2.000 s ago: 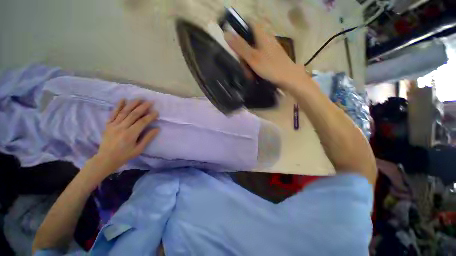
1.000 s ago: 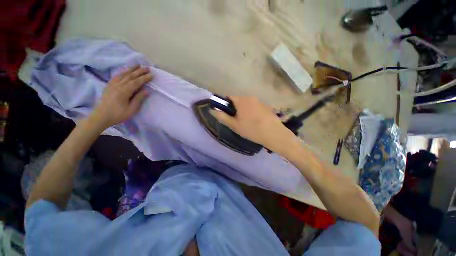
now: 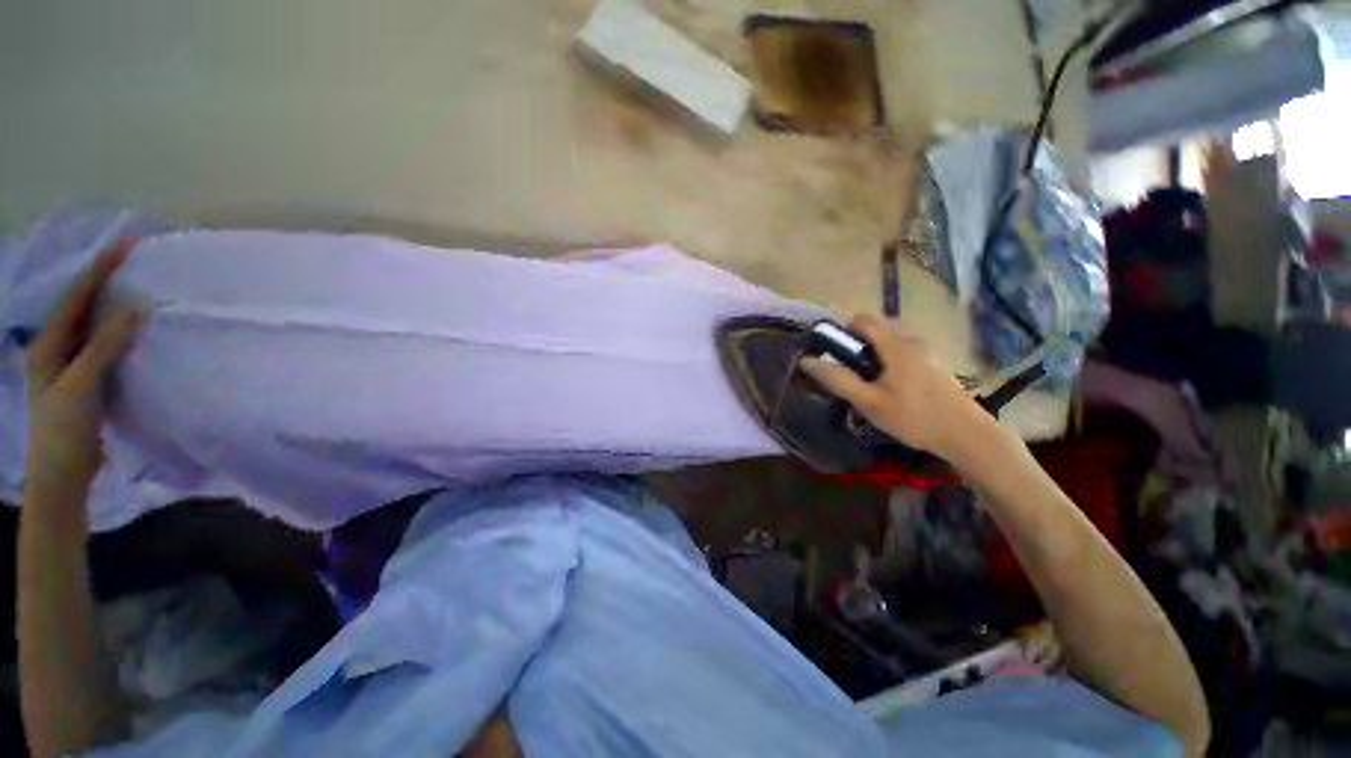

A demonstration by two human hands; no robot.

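A lilac garment piece [image 3: 430, 348] lies stretched lengthwise along the table's near edge, with a seam running along it and its left end bunched. My right hand [image 3: 896, 388] is shut on the handle of a dark pointed iron [image 3: 793, 388], which rests at the right end of the cloth, its tip pointing left. My left hand [image 3: 74, 348] is at the far left on the cloth, fingers bent at its edge; whether it pinches the cloth is not clear. The board under the cloth is hidden.
A white block [image 3: 664, 65] and a square iron rest [image 3: 815, 74] with a brown centre lie on the far side of the cream table [image 3: 341, 111]. A small dark tool [image 3: 891, 279] and blue floral cloth in plastic [image 3: 1055, 259] lie at the right, with a black cord crossing there.
The iron and my right hand have moved right along the cloth to its end. My left hand has moved to the cloth's far left. The cloth looks flatter and straighter, and the view has shifted.
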